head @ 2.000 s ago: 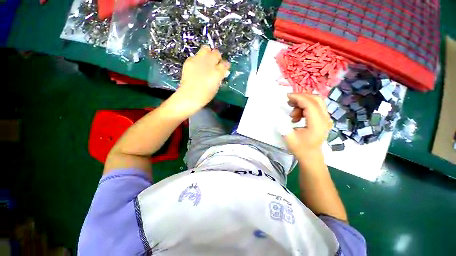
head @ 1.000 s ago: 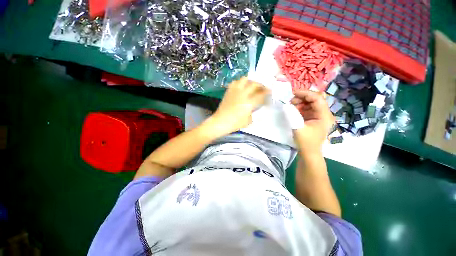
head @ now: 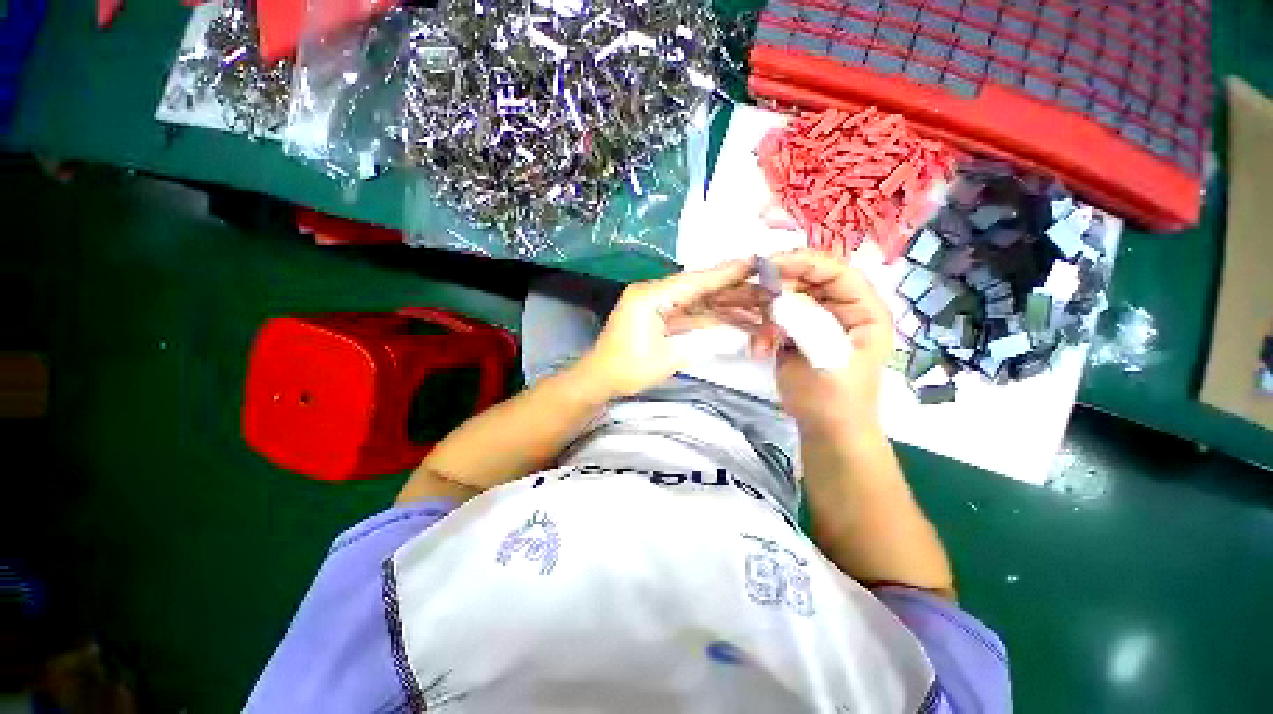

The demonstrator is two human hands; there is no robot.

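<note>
My left hand (head: 656,324) and my right hand (head: 835,335) meet above the white work sheet (head: 977,444). Their fingertips pinch a small grey plate (head: 767,276) between them. A white finger cot (head: 811,329) covers my right thumb. Whether a red strip is on the plate is too small to tell. Loose red strips (head: 854,175) lie in a pile just beyond my right hand. Small dark rectangular plates (head: 994,279) lie in a loose pile to the right of them, some showing pale faces.
A heap of shiny metal clips (head: 552,112) lies on clear plastic at the back left. Thick red foam sheets (head: 1061,147) with rows of grey pieces stand behind the piles. Brown cardboard (head: 1247,279) is at the far right. A red stool (head: 314,398) stands on the floor at left.
My left hand has moved right from the metal clips to meet my right hand. My right hand has shifted slightly left. A small grey plate now shows between the fingertips.
</note>
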